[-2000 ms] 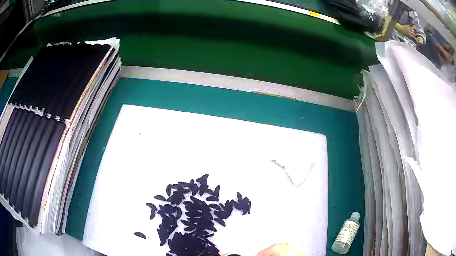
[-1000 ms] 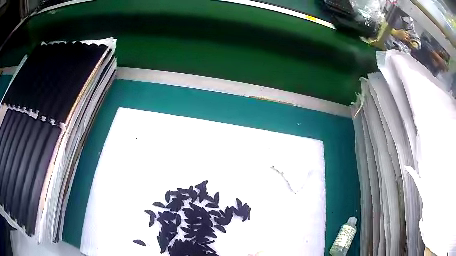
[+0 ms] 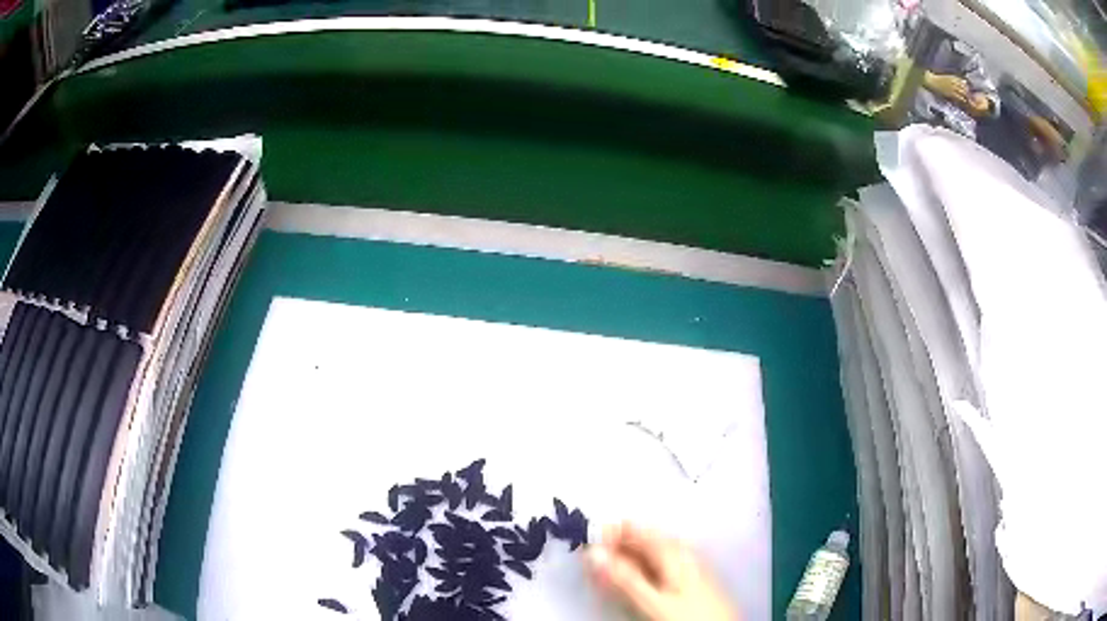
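Small black inserts (image 3: 467,552) lie in a loose pile on the white foam sheet (image 3: 486,388), with one apart at the pile's left. My right hand (image 3: 656,576) is bare and blurred at the bottom edge, just right of the pile, its fingertips close to the rightmost inserts. I cannot tell whether it holds anything. My left hand is not in view. A torn white scrap (image 3: 690,451) lies at the sheet's upper right.
A stack with rows of long black parts (image 3: 73,400) stands left. A tall stack of white sheets (image 3: 923,364) stands right. A small clear bottle (image 3: 819,580) is right of the sheet. A green conveyor belt (image 3: 546,158) runs behind. Another person's hand (image 3: 947,87) shows upper right.
My right hand showed only at the bottom edge two seconds ago and was nearly out of view one second ago; now it reaches in beside the pile. The camera view has shifted slightly.
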